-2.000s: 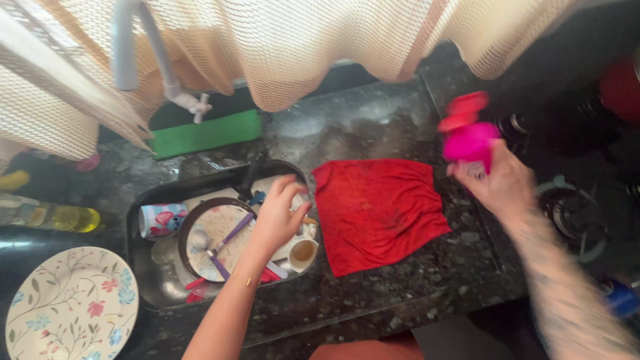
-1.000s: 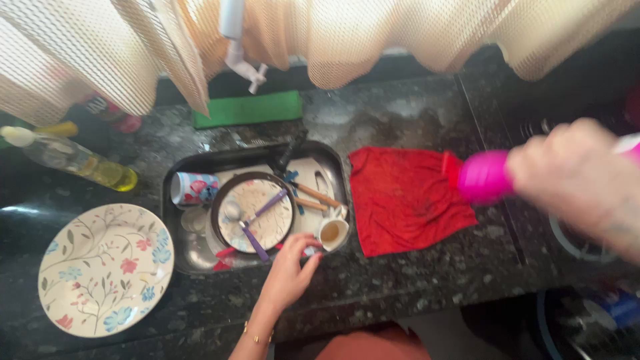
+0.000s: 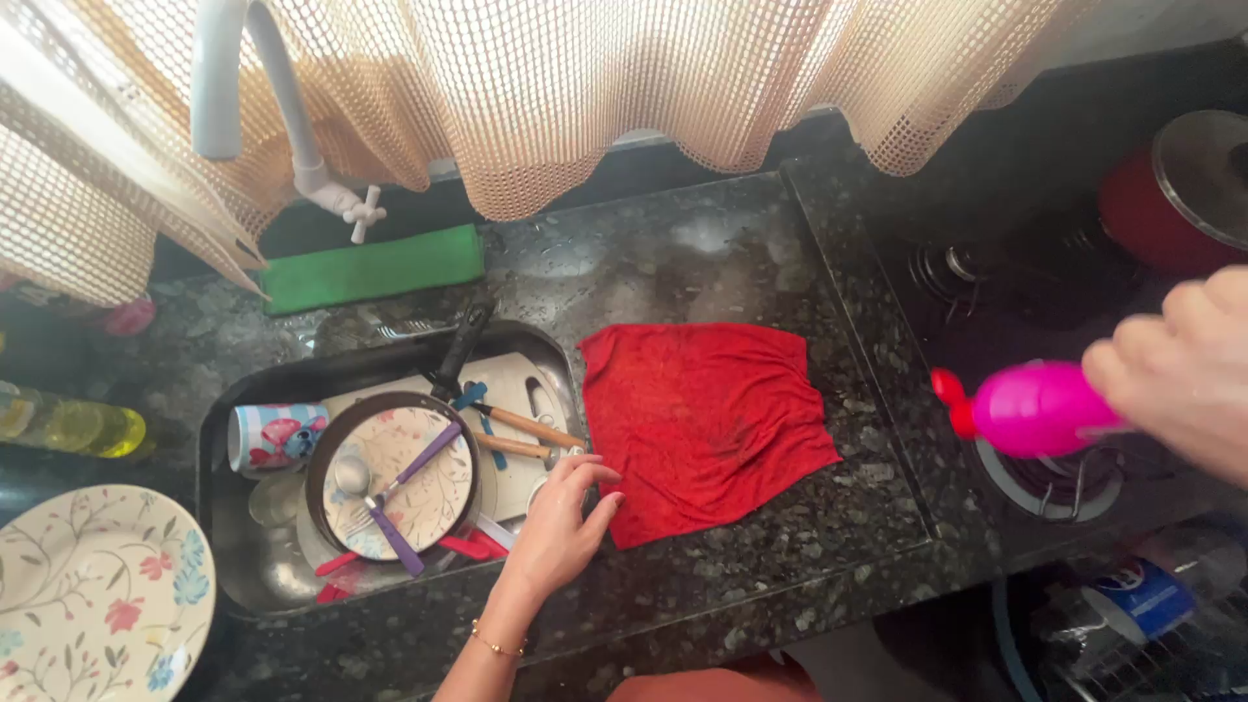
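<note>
My right hand (image 3: 1185,375) grips a pink squeeze bottle (image 3: 1043,409) with a red cap, tipped on its side above the stove burner (image 3: 1053,483). My left hand (image 3: 565,526), fingers slightly bent and apart, is over the sink's right edge, beside a red cloth (image 3: 702,419) spread on the granite counter. It partly hides a small cup there; no object shows in its grasp. In the metal sink (image 3: 249,575), a dark-rimmed pan (image 3: 322,458) holds a floral plate (image 3: 414,434), a spoon (image 3: 352,475) and purple-handled cutlery (image 3: 395,536). A patterned cup (image 3: 278,436) lies to their left.
A floral plate (image 3: 97,595) and a bottle of yellow liquid (image 3: 73,424) are at the left. A faucet (image 3: 283,88) and folded green cloth (image 3: 375,270) are behind the sink. A lidded red pot (image 3: 1160,210) sits on the stove; a blue container (image 3: 1141,595) is below right.
My right hand has carried the pink bottle from above the red cloth's right edge to over the stove. My left hand was over the sink's dishes two seconds ago and is now by the cloth.
</note>
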